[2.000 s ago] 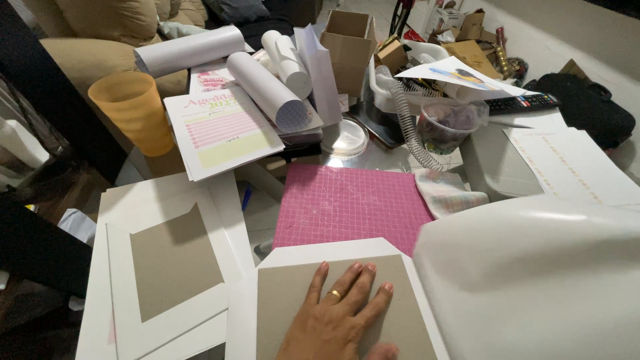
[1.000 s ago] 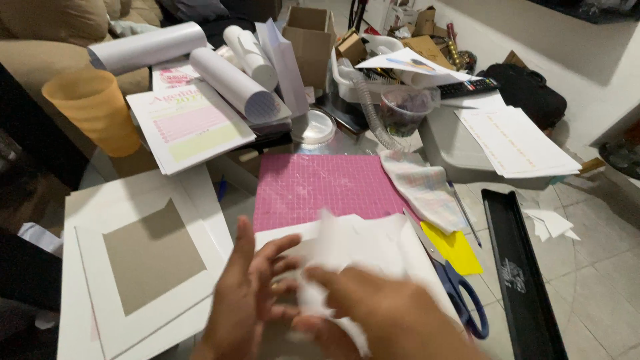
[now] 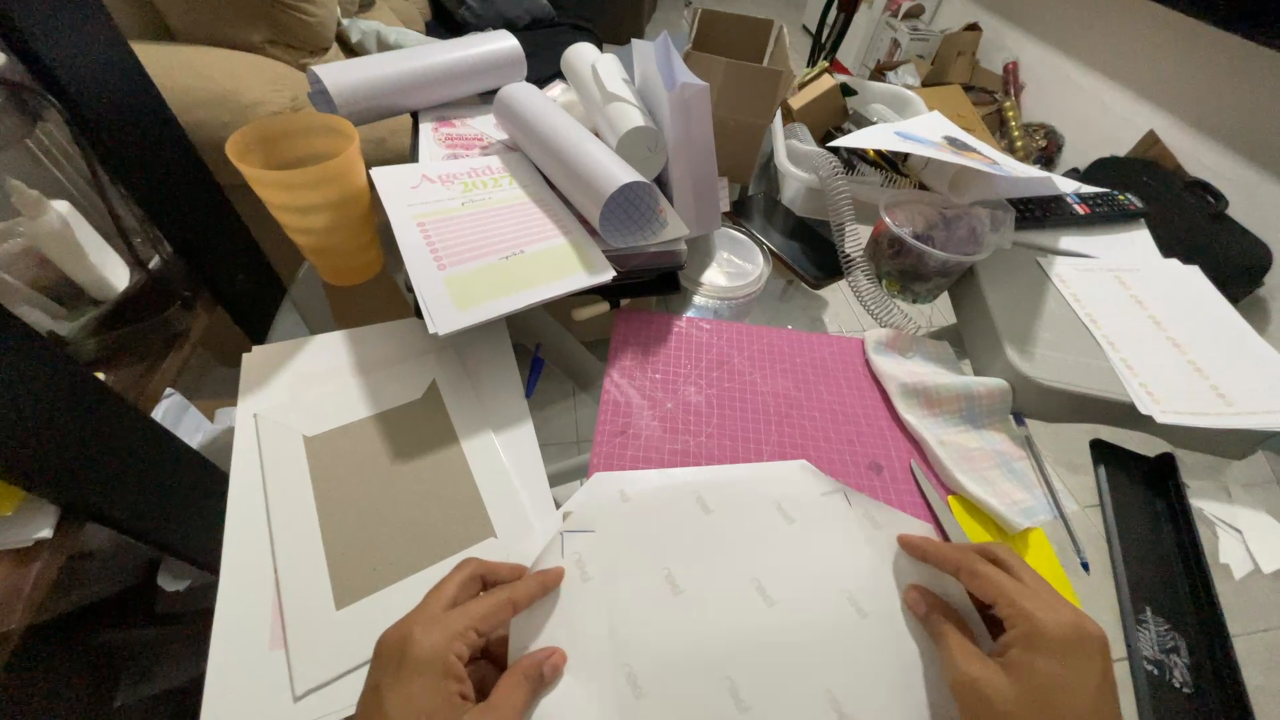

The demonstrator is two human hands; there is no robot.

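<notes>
A white sheet with faint printed marks and cut upper corners lies at the near edge, over the lower part of a pink cutting mat. My left hand grips its left edge between thumb and fingers. On its right edge, my right hand does the same. Left of the sheet lies a grey board framed by white paper, on larger white sheets. Scissors show partly beside a yellow paper, near my right hand. A patterned cloth overlaps the mat's right side.
An orange plastic cup, printed planner pages and rolled papers stand or lie behind. A plastic tub, wire spiral and grey box are back right. A black tray and a pen lie right.
Two seconds ago one hand lay flat on a grey board with white edges at the near side. Now both hands hold a white sheet there, and that board's grey face is not visible.
</notes>
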